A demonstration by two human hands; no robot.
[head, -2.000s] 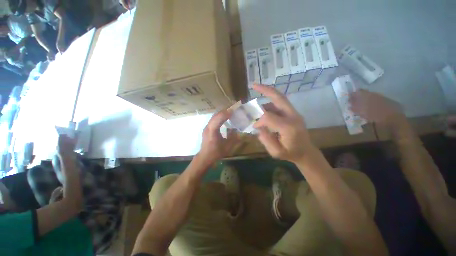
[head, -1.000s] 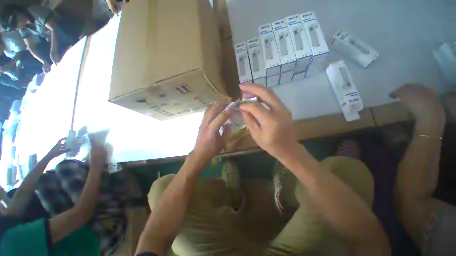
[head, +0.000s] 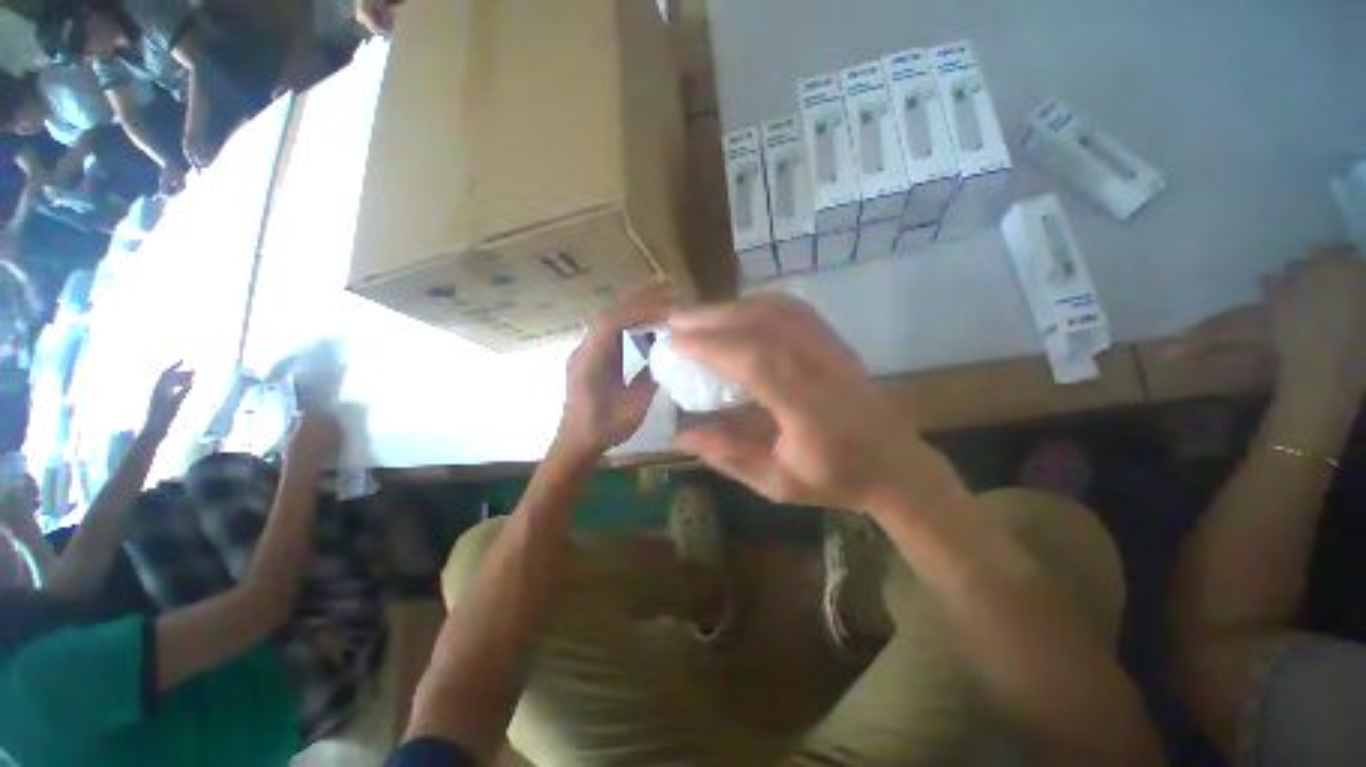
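Note:
A whitish, soft-edged item (head: 698, 378) is between my hands at the table's front edge, just below the large brown box. It looks like a wrapped item, but my fingers cover much of it. My left hand (head: 611, 372) is at its left side, with a small white pointed piece by the fingers that may be a carton flap. My right hand (head: 787, 393) is over it from the right, fingers curved around it. The hands are slightly blurred.
The large cardboard box (head: 517, 165) stands left of a row of upright cartons (head: 875, 150). Two loose cartons lie right of them, one closed (head: 1097, 159) and one with an open end (head: 1053, 285). A neighbour's hand (head: 1251, 337) is at the right; another person works at the left.
My right hand has turned over the item, and more of the whitish item shows. The neighbour's arm at the right has shifted towards the table edge. The view has moved slightly.

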